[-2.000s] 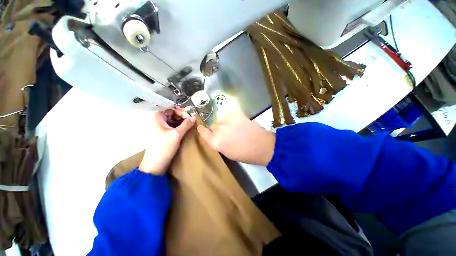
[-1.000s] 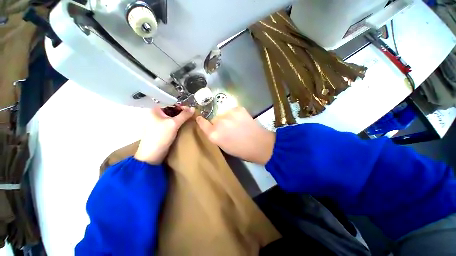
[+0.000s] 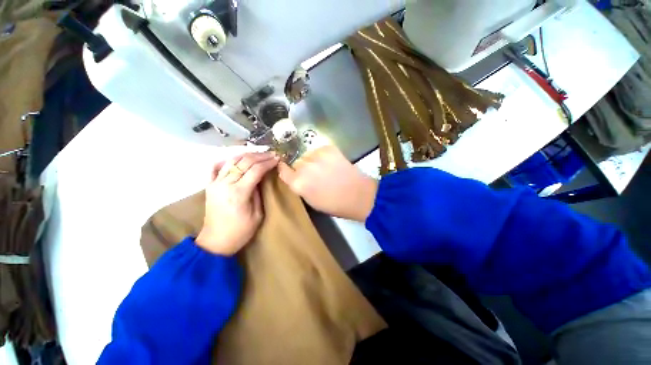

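A tan-brown fabric panel (image 3: 296, 264) runs from below the needle area of the white sewing machine (image 3: 171, 85) down over the table's front edge. My left hand (image 3: 235, 203) has its fingertips together on the panel's top end, just in front of the presser foot (image 3: 284, 147). My right hand (image 3: 328, 182) grips the panel's edge with thumb and curled fingers, close beside the left fingertips. The fingertips hide the fabric's very end, and I cannot tell whether a zipper is there.
A bundle of brown zippers (image 3: 414, 93) with gold teeth fans out on the machine bed behind the needle. A red-handled tool (image 3: 540, 82) lies at the right. Brown cloth stacks (image 3: 21, 264) hang at left. A blue bin (image 3: 546, 171) stands at lower right.
My left hand has turned, so its back and a ring now show, with the fingers closer together over the fabric. My right hand stays at the needle area. The whole view has shifted slightly.
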